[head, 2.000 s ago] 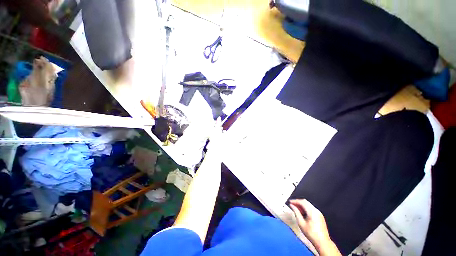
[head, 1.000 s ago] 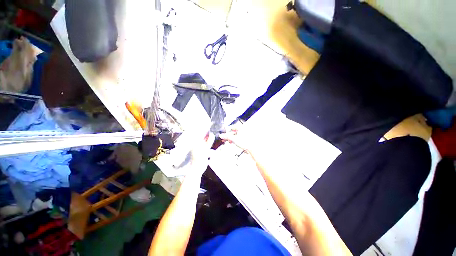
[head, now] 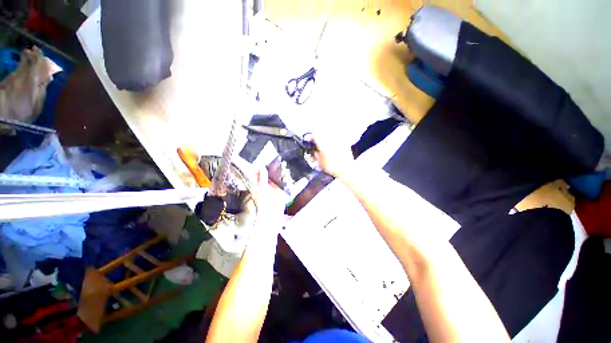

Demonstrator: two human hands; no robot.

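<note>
Dark strips (head: 269,149) lie crossed on the white cloth in front of me. My left hand (head: 269,191) is at their near ends; glare washes it out and its grip is unclear. My right hand (head: 324,158) is at their right side, its fingertips by small dark loops (head: 308,138); whether it holds them is unclear. A large black sleeve piece (head: 516,268) lies at right, partly behind my right forearm. Another black piece (head: 509,100) is draped over a grey padded form (head: 429,37).
Scissors (head: 301,86) lie beyond the strips. An orange handle (head: 193,166) and a cord bundle are left of my left hand. A long grey pad (head: 136,43) lies at upper left. A wooden stool (head: 124,278) and blue clothing (head: 40,231) are below at left.
My right hand has moved from the sleeve's edge to the strips, then further up to their right side. My left hand stays near the strips' lower ends. The view has shifted slightly.
</note>
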